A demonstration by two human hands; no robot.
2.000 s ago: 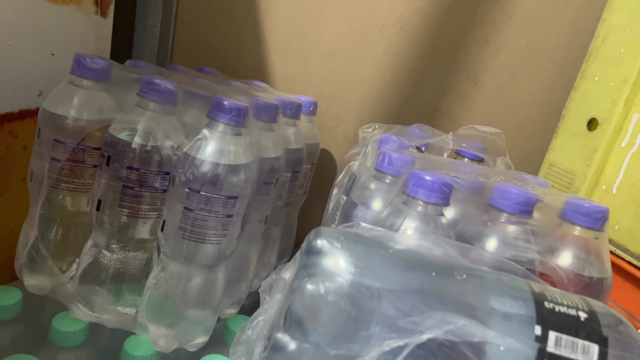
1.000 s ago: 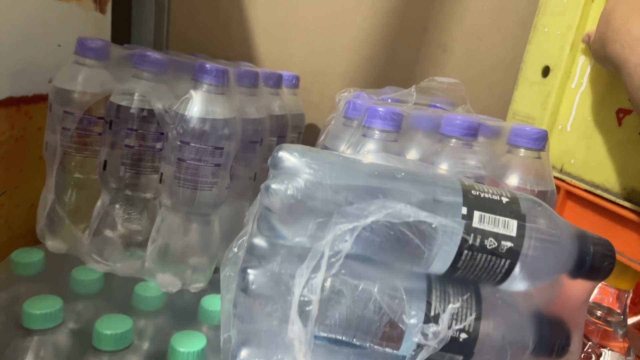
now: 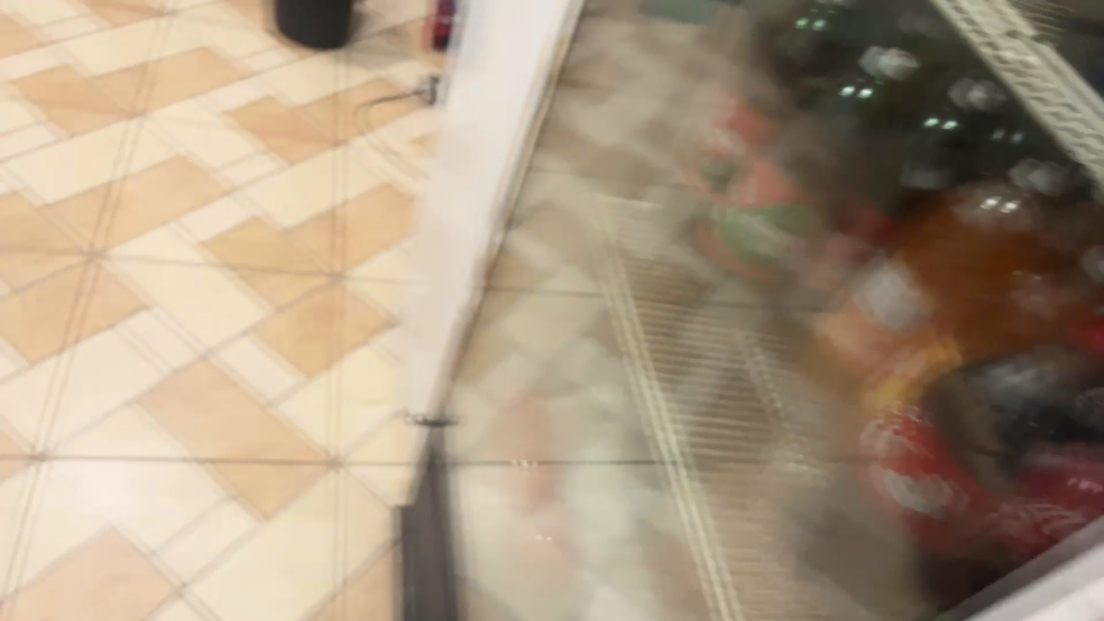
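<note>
Neither my left hand nor my right hand shows in the head view, which is blurred by motion. A transparent glass panel (image 3: 552,362) with a white frame edge (image 3: 483,172) runs from the top centre downward. Through it, or mirrored in it, blurred red, orange and green items (image 3: 975,285) show at the right; I cannot tell what they are. A pale wire rack (image 3: 707,414) appears at right of centre. Below the white edge is a dark grey strip (image 3: 427,535).
A floor of beige and tan tiles (image 3: 198,345) spreads across the left. At the top left stands a black round container or base (image 3: 315,17), with a small red object (image 3: 444,21) to its right. A thin cable (image 3: 388,99) lies near the white edge.
The view has swung away from the wrapped bottle packs to the tiled floor and a glass panel. A hand at the upper right one second ago is out of view.
</note>
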